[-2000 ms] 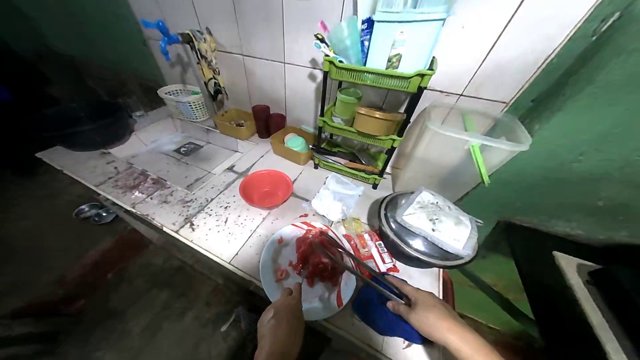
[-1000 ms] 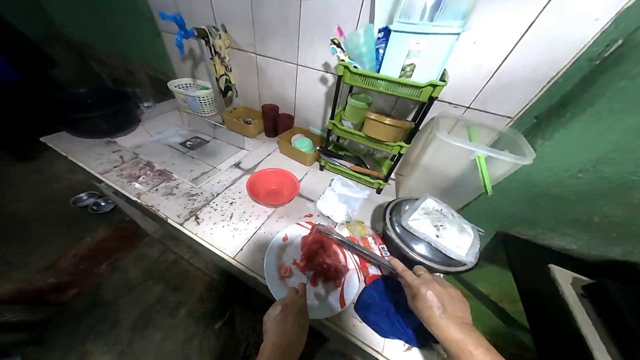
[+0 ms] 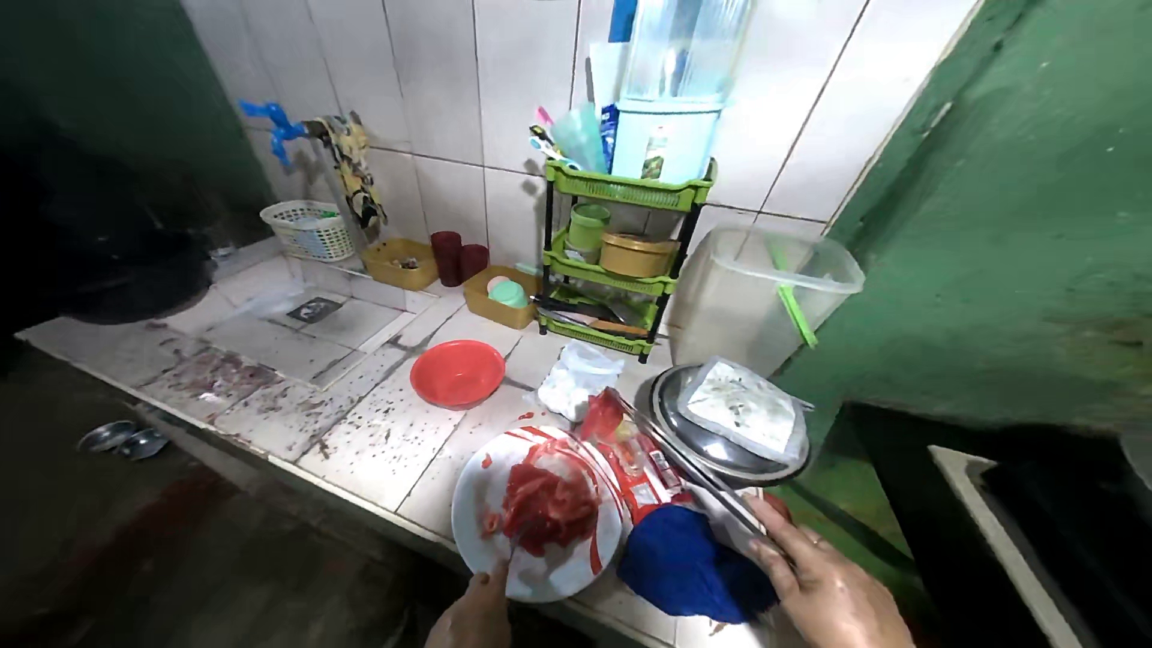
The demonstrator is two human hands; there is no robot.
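Note:
My right hand (image 3: 823, 576) grips a pair of metal tongs (image 3: 693, 468), whose far end is at a piece of red meat (image 3: 603, 416) beyond the plate's right rim, above a red-and-white packet (image 3: 643, 468). More red meat (image 3: 549, 508) lies on a white plate (image 3: 477, 549) streaked with red. My left hand (image 3: 477, 607) is at the plate's near edge, closed on the handle of a thin utensil (image 3: 513, 547) that reaches into the meat; its tip is hidden. A blue cloth (image 3: 688, 562) lies between the plate and my right hand.
Beyond the plate are a red plastic bowl (image 3: 457, 373) and a white plastic bag (image 3: 578, 373). A packet tops the metal lid (image 3: 670, 409) at right. Behind stand a green rack (image 3: 630, 189), a clear plastic bin (image 3: 738, 306) and yellow trays (image 3: 499, 306). The tiled sink (image 3: 297, 337) is at left.
The tongs have moved from the meat on the plate to beyond its right rim, with a piece of meat at their end. My right hand has shifted right.

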